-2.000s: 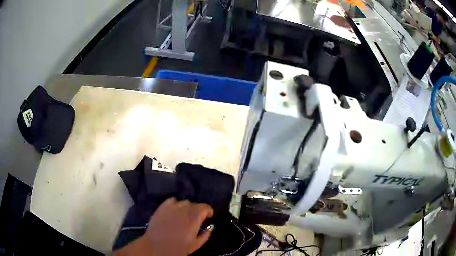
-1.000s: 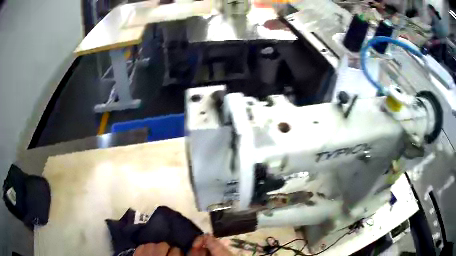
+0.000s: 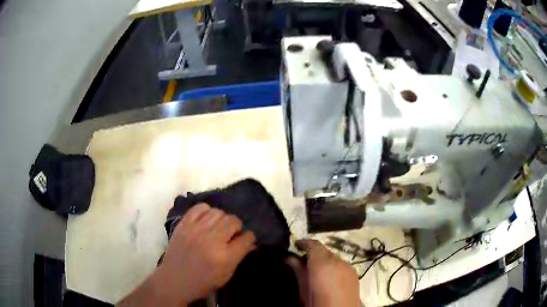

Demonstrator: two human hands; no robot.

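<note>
A black fabric bag [image 3: 249, 207] lies on the cream table in front of me, left of the sewing machine's arm end. My left hand [image 3: 210, 246] is closed on the bag's left part, fingers bent over the cloth. My right hand [image 3: 324, 273] is at the bag's right lower edge, below the dark end cover [image 3: 336, 214]. Its fingertips are near a small dark object by the snips; whether it holds cloth or that object is unclear. The bag's lower part is dark and its details are hidden.
The white machine head [image 3: 330, 126] stands right of centre above its pale cylinder arm [image 3: 393, 216]. Looped black cord [image 3: 390, 255] lies right of my right hand. A black pouch with a white label [image 3: 66, 180] sits at the table's [image 3: 144, 156] left edge. A blue bin [image 3: 252, 95] is behind.
The view has shifted, so the machine appears higher and farther right. My hands have come apart, the left over the bag, the right at its right side. The bag's small white tag no longer shows.
</note>
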